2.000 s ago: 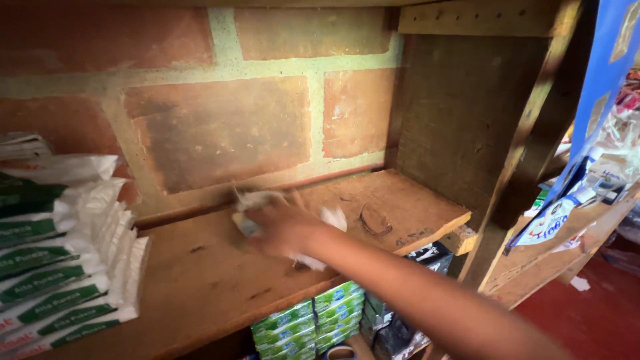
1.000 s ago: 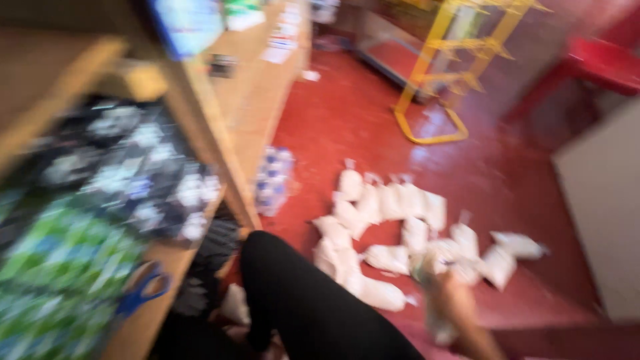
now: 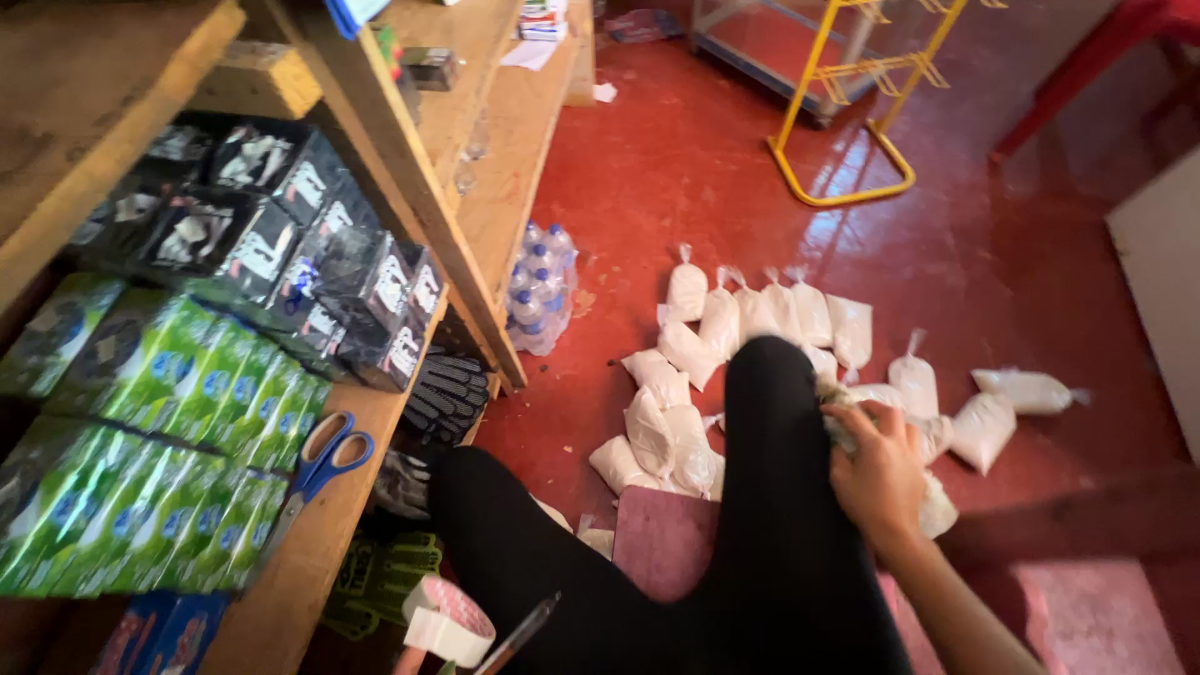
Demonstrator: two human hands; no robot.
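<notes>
My right hand (image 3: 877, 464) is closed on a crumpled, light-coloured cloth (image 3: 937, 506), beside my right knee and above the filled bags. At the bottom edge only a bit of my left hand (image 3: 410, 660) shows, against a roll of tape (image 3: 452, 619); a pen (image 3: 521, 637) sticks up beside the roll. Most of that hand is out of frame. Knotted clear plastic bags of a whitish substance (image 3: 686, 291) lie grouped on the red floor around my knee, with a few more bags (image 3: 984, 431) to the right.
Left, a wooden shelf (image 3: 314, 562) holds green packs (image 3: 202, 375), black boxes (image 3: 361, 281) and blue-handled scissors (image 3: 323, 459). Gloves (image 3: 445, 394) hang below. Wrapped bottles (image 3: 541, 291) stand by the shelf post. A yellow wire rack (image 3: 797, 141) and red plastic furniture (image 3: 1078, 84) are farther back.
The view has swung from the brick-backed shelf down to the floor. My right hand was on the shelf board with the cloth; now it is beside my knee. The tape and pen have come into view.
</notes>
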